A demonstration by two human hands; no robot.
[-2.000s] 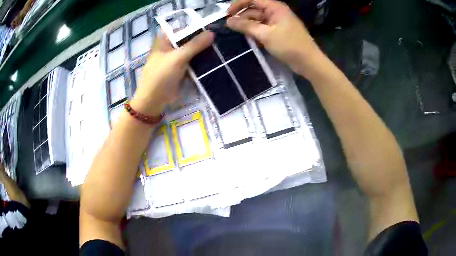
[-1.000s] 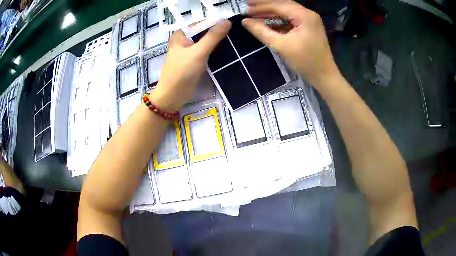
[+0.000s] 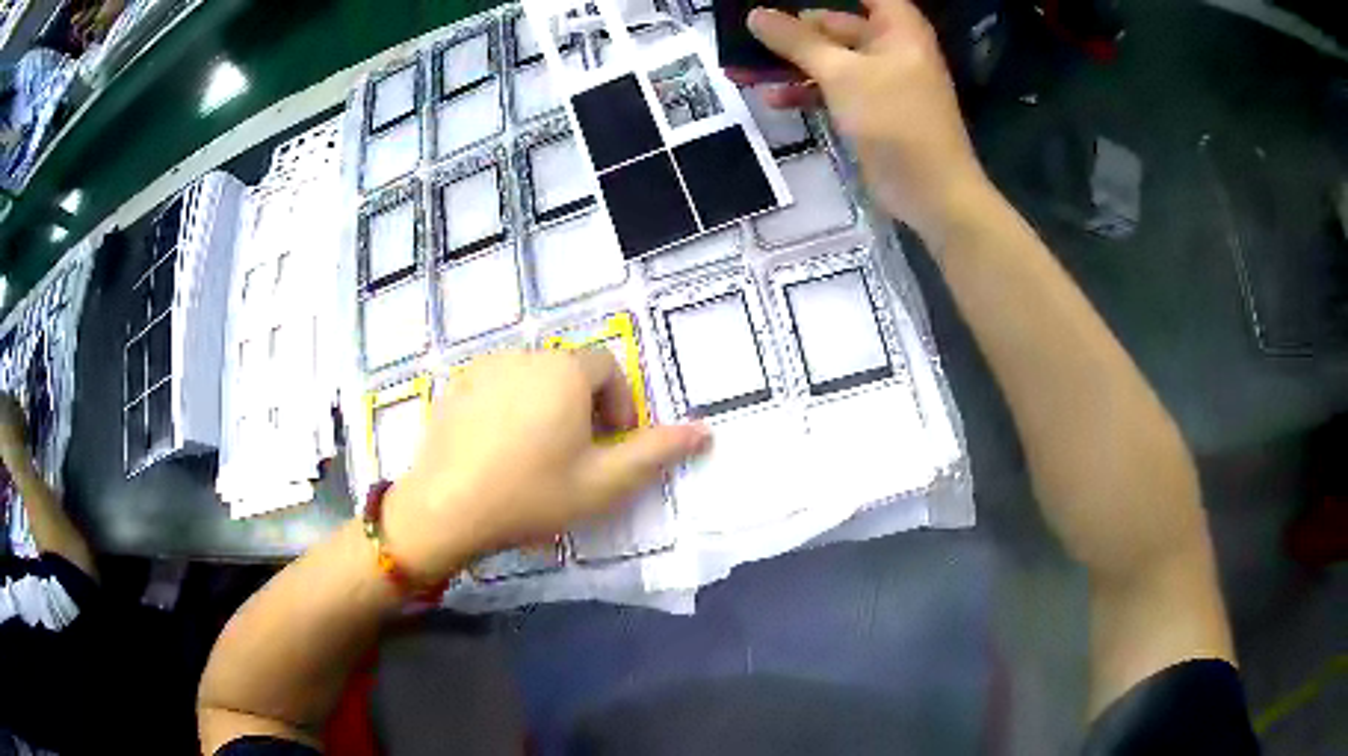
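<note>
My left hand [image 3: 510, 461] is low over the yellow-bordered housing [image 3: 633, 349], thumb spread from the fingers. It covers much of that housing; whether it grips it cannot be seen. My right hand [image 3: 884, 96] holds a black adhesive pad [image 3: 757, 42] at the top edge of the view. The adhesive sheet [image 3: 646, 157] lies tilted across the upper housings, with three black rectangles visible and an empty window at its upper right. Black-bordered housings [image 3: 714, 349] lie right of the yellow ones.
More clear housings [image 3: 481, 296] lie in rows on a white tray liner [image 3: 828, 465]. Pale window sheets [image 3: 269, 318] and a stack of spare adhesive sheets [image 3: 200, 332] lie left. A small clear bag [image 3: 1116, 185] is on the right. Another person's arm [image 3: 48, 495] shows far left.
My left hand has left the adhesive sheet and moved down to the yellow-bordered housing. The right hand has lifted a black pad off, up and away. The sheet now rests on the housings.
</note>
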